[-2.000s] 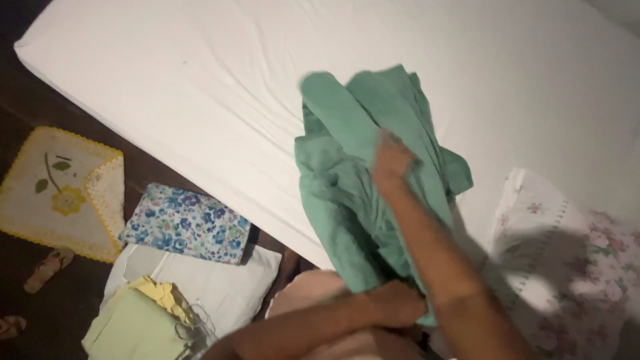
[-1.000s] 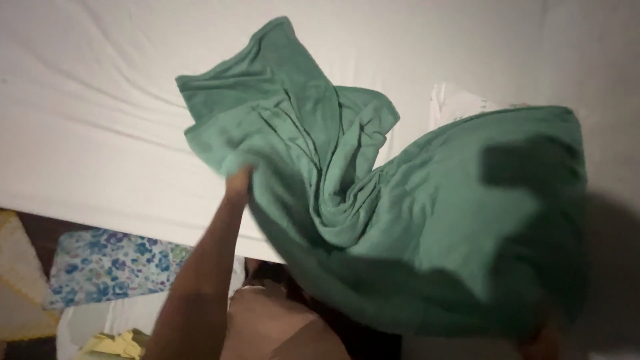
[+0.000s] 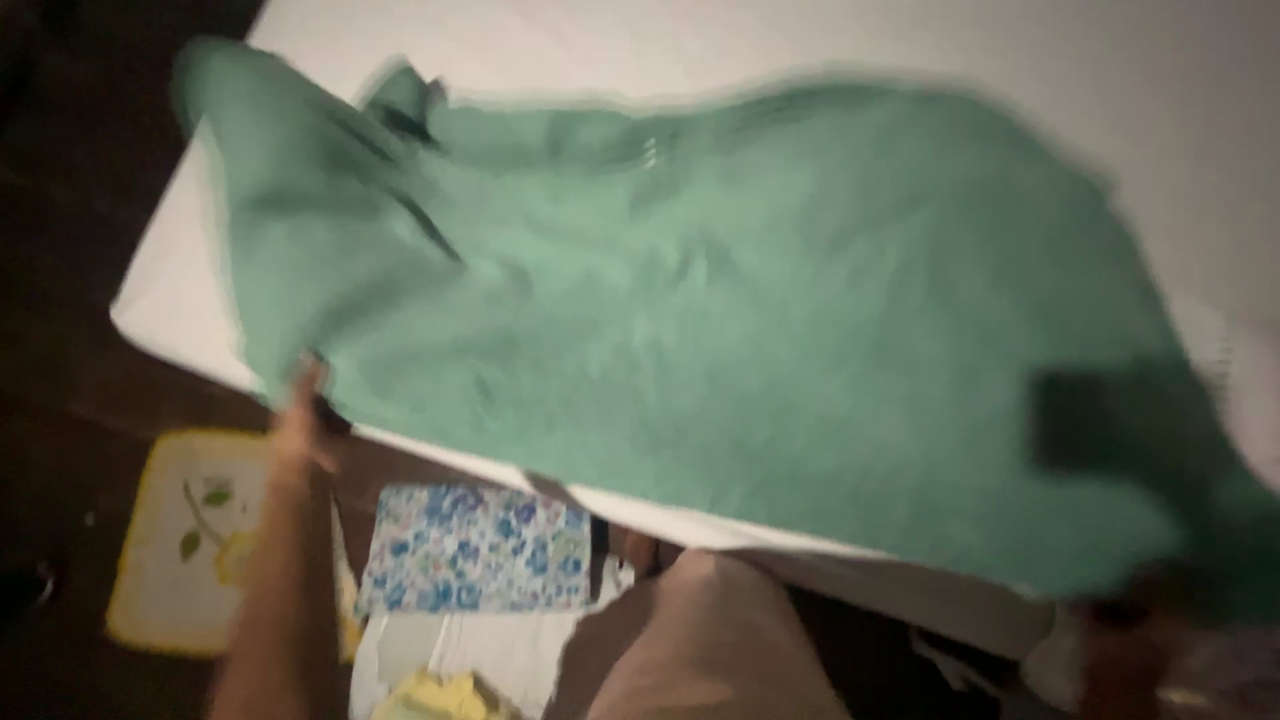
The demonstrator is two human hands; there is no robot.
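Observation:
A large green cloth [image 3: 690, 330], blurred by motion, is spread wide across the white-covered mattress [image 3: 170, 290]. My left hand [image 3: 312, 410] grips its near edge at the left, close to the mattress edge. At the lower right, my right hand [image 3: 1140, 600] is dark and blurred at the cloth's near right corner; its fingers are hidden in shadow, so its hold is unclear. The far left part of the cloth is folded and raised in places. A dark shadow falls over the right part.
Below the mattress edge lie a blue floral cloth [image 3: 480, 550], a white item [image 3: 500, 650] with yellow fabric [image 3: 440, 700] on it, and a yellow-edged mat [image 3: 180, 550] with a flower design. Part of a pale patterned item [image 3: 1250, 390] shows at the right.
The green cloth was bunched two seconds ago, half opened one second ago, and is now spread out. My hands have moved far apart along its near edge. The view has shifted.

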